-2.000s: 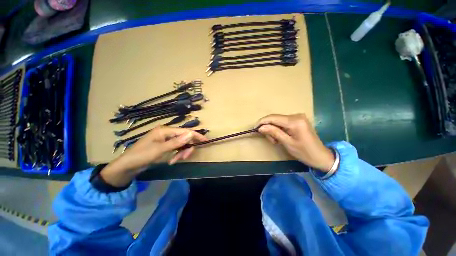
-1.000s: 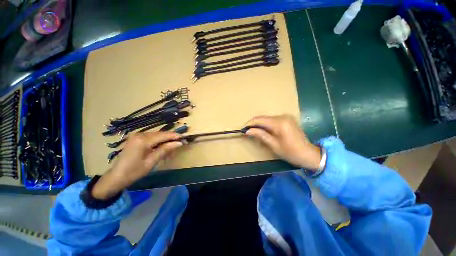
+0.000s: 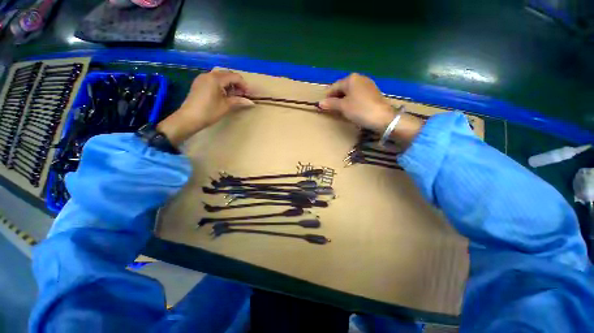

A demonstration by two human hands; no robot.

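Observation:
A short black cable (image 3: pixel 283 101) is stretched nearly straight between my hands over the far left part of the cardboard sheet (image 3: pixel 378 240). My left hand (image 3: pixel 218 97) grips its left end, and my right hand (image 3: pixel 357 99) grips its right end. My fingers hide both cable ends. A loose pile of black cables (image 3: pixel 267 195) lies on the middle of the cardboard, partly over two printed characters. The laid row of cables (image 3: pixel 374 157) is at the right, mostly hidden under my right forearm and sleeve.
A blue bin (image 3: pixel 161 97) heaped with black cables stands at left. Beyond it, another cardboard sheet (image 3: pixel 57 123) holds close columns of cables. A squeeze bottle (image 3: pixel 557 156) and a white wad (image 3: pixel 584 185) are at the right edge. A blue raised strip (image 3: pixel 273 69) runs behind the work.
Both hands have moved from the near edge to the far edge of the cardboard with the cable held between them. The view has shifted and turned, showing more of the filled sheet at left.

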